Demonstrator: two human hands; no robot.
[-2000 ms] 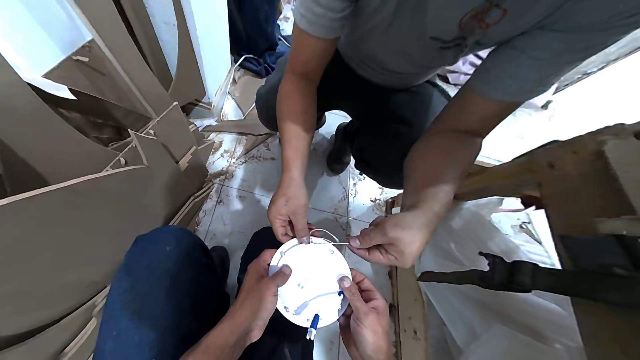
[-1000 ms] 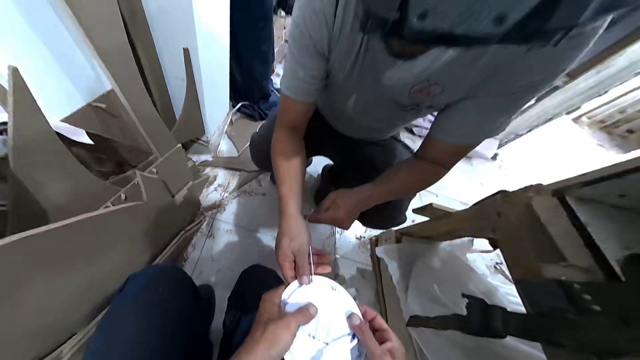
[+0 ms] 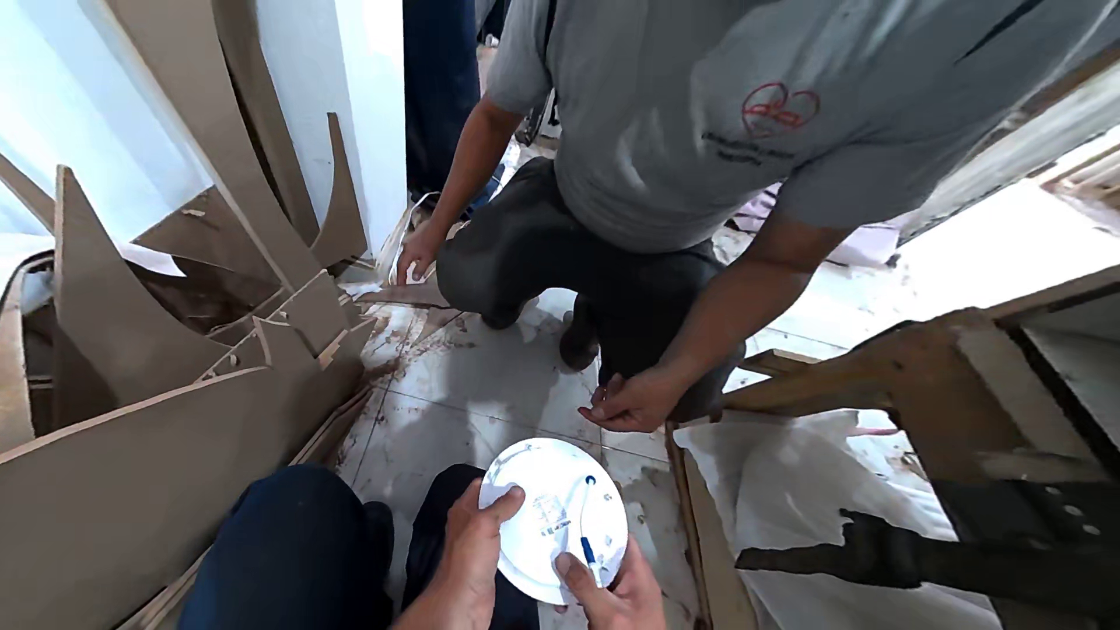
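A round white disc-shaped fixture, which looks like a light panel seen from its back (image 3: 534, 516), is held low in the middle of the view. My left hand (image 3: 477, 534) grips its left rim, thumb lying over the face. At the lower right rim is my right hand (image 3: 612, 586), its thumb pressed beside a short white cable with a blue connector (image 3: 587, 549). The cable comes out of a hole in the disc. Small printed writing shows near the disc's centre.
Opposite me crouches a person in a grey shirt (image 3: 647, 131), one hand near the disc, the other by the floor debris. Cut brown boards (image 3: 175, 455) lean at left. At right stand a wooden frame (image 3: 814, 385) and white plastic sheeting (image 3: 787, 490). Debris dots the tiled floor (image 3: 455, 385).
The other person's hands have moved away from the disc, one back toward the floor at left. The thin white wire they held at the disc's edge is no longer there. The disc stays in my hands.
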